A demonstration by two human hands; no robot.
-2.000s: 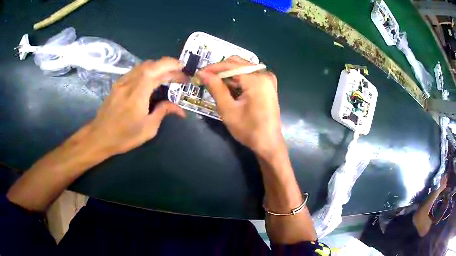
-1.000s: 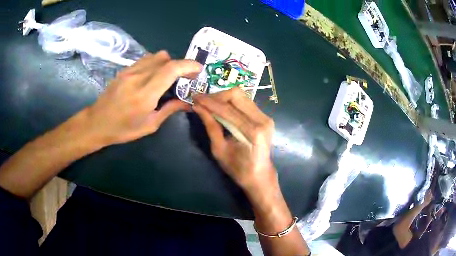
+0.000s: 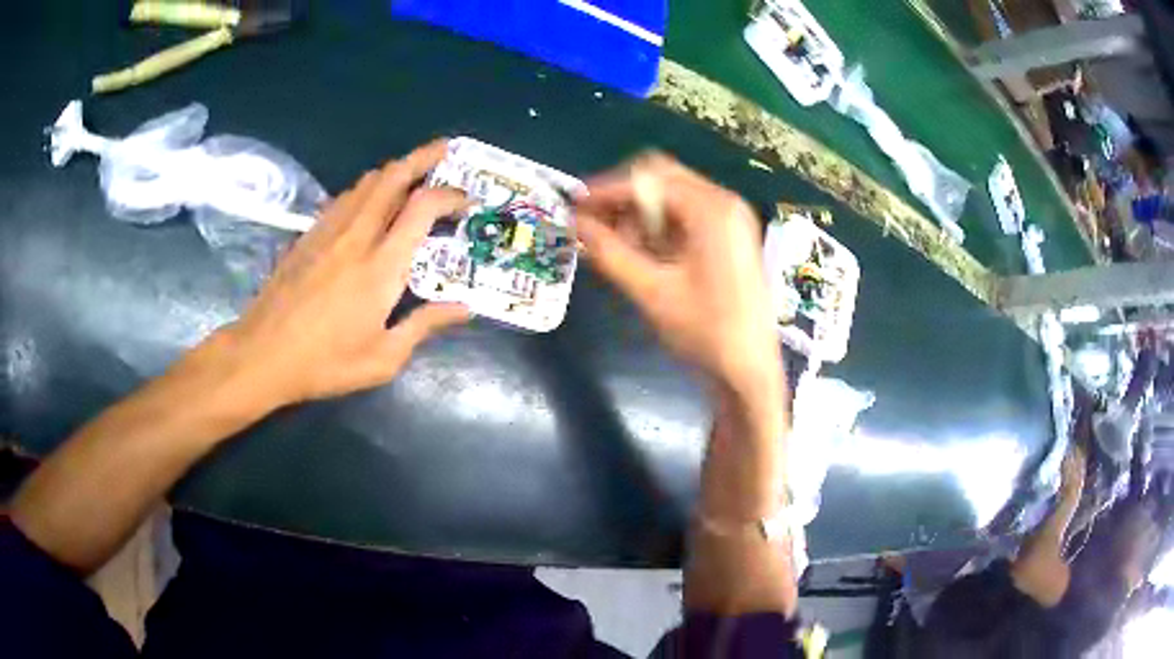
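Observation:
The white power strip housing (image 3: pixel 541 313) lies open on the dark green bench, with a green circuit board (image 3: pixel 521 237) and thin red and green wires inside. My left hand (image 3: pixel 341 277) grips the housing's left side, thumb at the lower edge and fingers over the upper left. My right hand (image 3: pixel 682 258) is blurred at the housing's upper right edge, fingertips close together. A pale stick (image 3: pixel 648 204) shows blurred in it, seen nearly end-on. Whether the fingertips touch a part is unclear. The bagged cord and plug (image 3: pixel 213 180) lies left of the housing.
Another open housing (image 3: pixel 837 290) with a bagged cord lies right, partly behind my right hand. Pale yellow-handled pliers (image 3: pixel 165 61) lie upper left. A blue sheet (image 3: pixel 541 36) stands at the conveyor's worn edge rail (image 3: pixel 785 135). More housings (image 3: pixel 794 54) lie on the conveyor. A person's arm (image 3: pixel 1049 528) shows lower right.
My right hand has moved from the housing's lower left to its upper right edge. The brass strip that stuck out at the right no longer shows there. The view has shifted, showing more blue sheet.

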